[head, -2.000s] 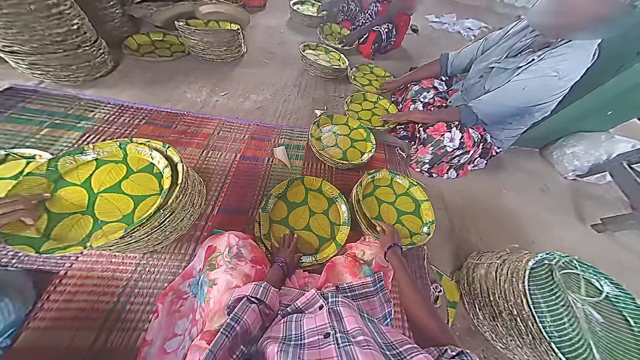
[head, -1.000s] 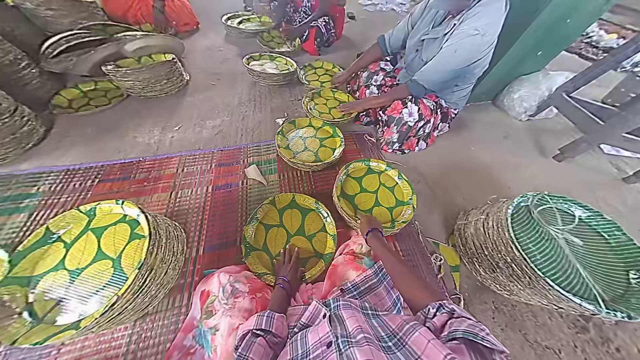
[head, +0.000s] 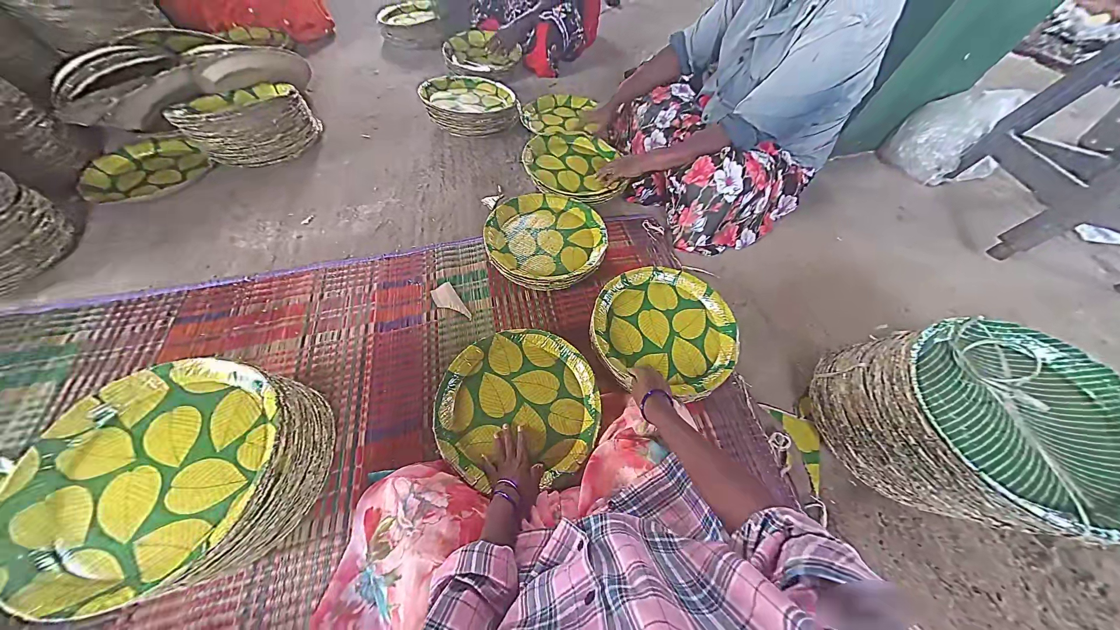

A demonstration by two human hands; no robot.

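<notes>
My left hand [head: 514, 464] lies with fingers spread on the lower part of a round plate with yellow leaves on green [head: 535, 389], which rests by my lap. At the near edge of a similar leaf-patterned plate [head: 669, 324], up and to the right, is my right hand [head: 649, 382]; its fingers are partly hidden, so its grip is unclear. Just beyond these two plates sits a small stack of leaf-patterned plates [head: 544, 236]. On the left, a tall stack of larger plates with woven fibre sides [head: 140, 481] stands on the striped woven mat [head: 350, 350].
A tied stack with a green leaf-print top [head: 1006, 420] lies tilted at the right. Ahead, a co-worker's hands [head: 623, 166] touch other plates [head: 569, 164]. More stacks [head: 254, 131] stand on the floor at the back left. A wooden frame [head: 1050, 175] is at the upper right.
The plate at my right hand now sits farther from my lap, beyond the plate under my left hand. My left hand stays on its plate. The view has shifted.
</notes>
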